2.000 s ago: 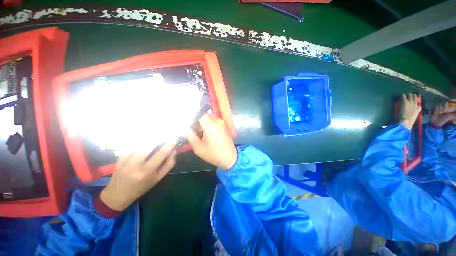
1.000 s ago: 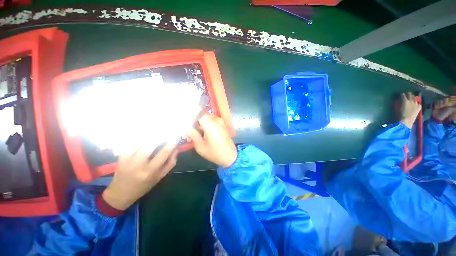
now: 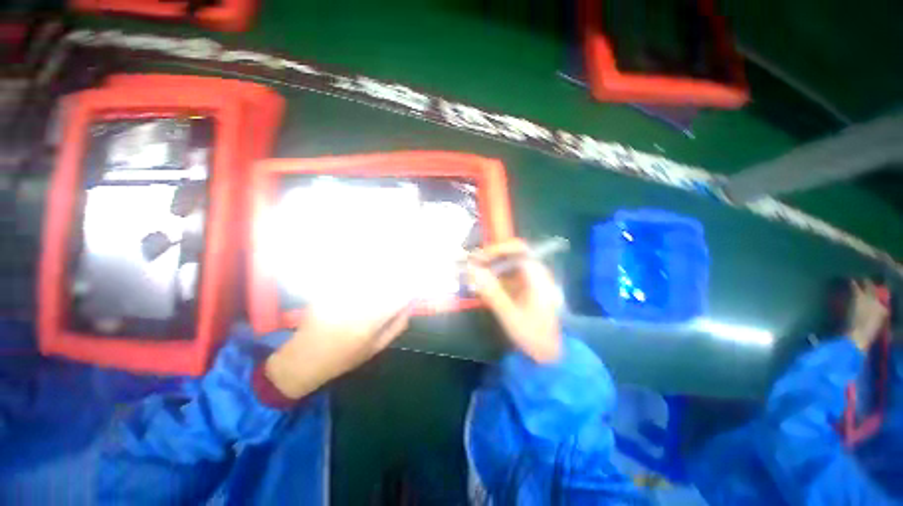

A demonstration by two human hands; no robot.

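An opened tablet [image 3: 451, 203] lies in a red frame [image 3: 381, 163] in front of me. Its middle glares white, so its details are hidden. My left hand [image 3: 342, 341] rests over the frame's near edge, fingertips lost in the glare; whether it holds anything cannot be told. My right hand [image 3: 523, 301] is at the tablet's right end and holds a slim pale pen-like tool [image 3: 540, 251] that points up to the right. The picture is blurred.
A second tablet [image 3: 144, 237] lies in thick, apparently stacked red frames at left. A blue bin [image 3: 650, 265] with shiny pieces stands at right. Red frames lie beyond the chipped rail [image 3: 475, 117]. A grey post [image 3: 822, 158] and a neighbour's arm [image 3: 822, 395] are at right.
The whole view has shifted, so the bench items sit further right and lower. The pale tool now shows in my right hand, which has moved slightly off the tablet's inside.
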